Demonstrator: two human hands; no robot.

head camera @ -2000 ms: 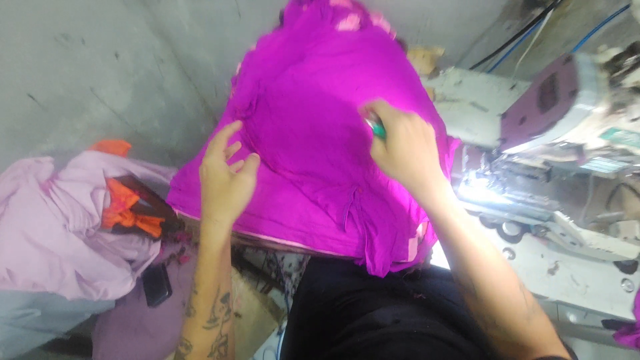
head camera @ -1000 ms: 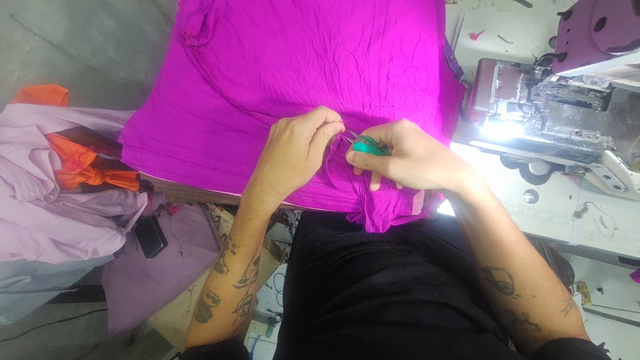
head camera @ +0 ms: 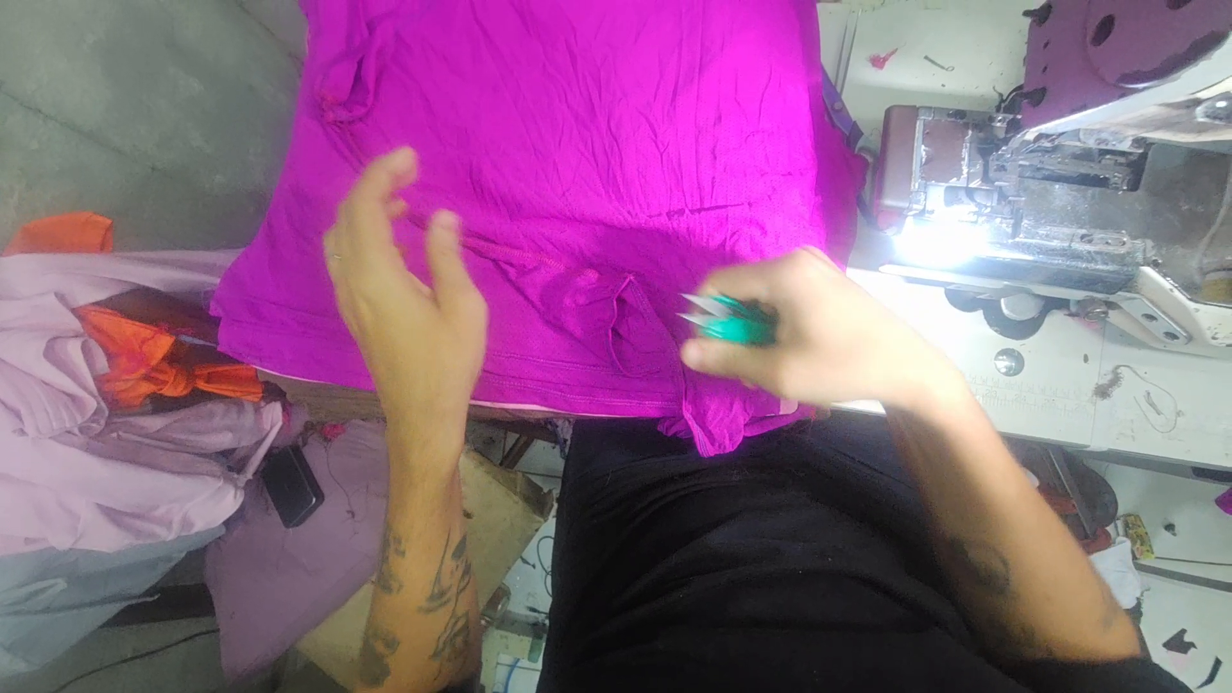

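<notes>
A magenta garment of thin fabric (head camera: 577,125) lies spread in front of me on a pile, its near edge at my lap. Over its left part is my left hand (head camera: 409,269), fingers apart and holding nothing. My right hand (head camera: 808,327), over the garment's near right part, grips small green-handled thread snips (head camera: 736,320) whose two pointed blades face left. Between the hands, the fabric has a puckered fold (head camera: 626,322), and a bunched end (head camera: 712,423) hangs over the near edge. Whether my right hand touches the cloth cannot be told.
On the right, a sewing machine (head camera: 1020,183) with a bright lamp stands on a white table (head camera: 1039,404) bearing thread scraps. Pale pink cloth (head camera: 87,481) and orange cloth (head camera: 144,356) are heaped at left. A black phone-like object (head camera: 292,486) lies on mauve cloth (head camera: 308,568).
My hands were together at the fabric fold one second ago; now they are apart, the left one moved left and off the cloth there. The snips have stayed in my right hand.
</notes>
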